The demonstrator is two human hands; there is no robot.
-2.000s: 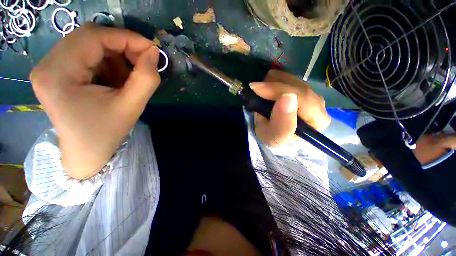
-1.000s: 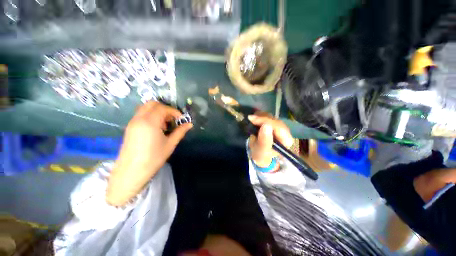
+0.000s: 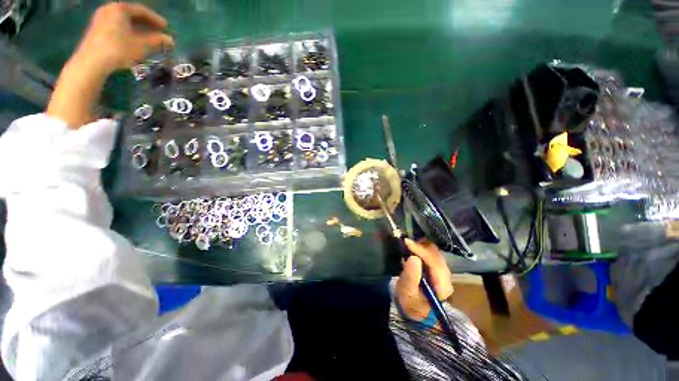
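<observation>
My left hand [image 3: 126, 37] is over the far left corner of the clear compartment tray [image 3: 339, 111], fingers bent downward; whether it holds a thing I cannot tell. Tray cells hold small dark parts with silvery rings [image 3: 220, 99] on top. My right hand [image 3: 423, 279] grips the black soldering iron [image 3: 439, 309], its metal tip inside the round tan bowl [image 3: 350, 195] among silvery scraps. A loose heap of white rings [image 3: 223, 217] lies in front of the tray.
The fume fan [image 3: 454, 205] stands right of the bowl. Further right are a solder spool [image 3: 588, 232], a yellow piece [image 3: 560, 152] on a black box and a tray of many small parts [image 3: 640, 149]. Tan flakes [image 3: 345, 228] lie left of the iron. A pale strip [image 3: 289, 238] lies beside the ring heap.
My left hand has moved from near the iron, where it held a ring, to the tray's far left corner. The iron's tip has moved into the bowl. The view has shifted to show the whole tray.
</observation>
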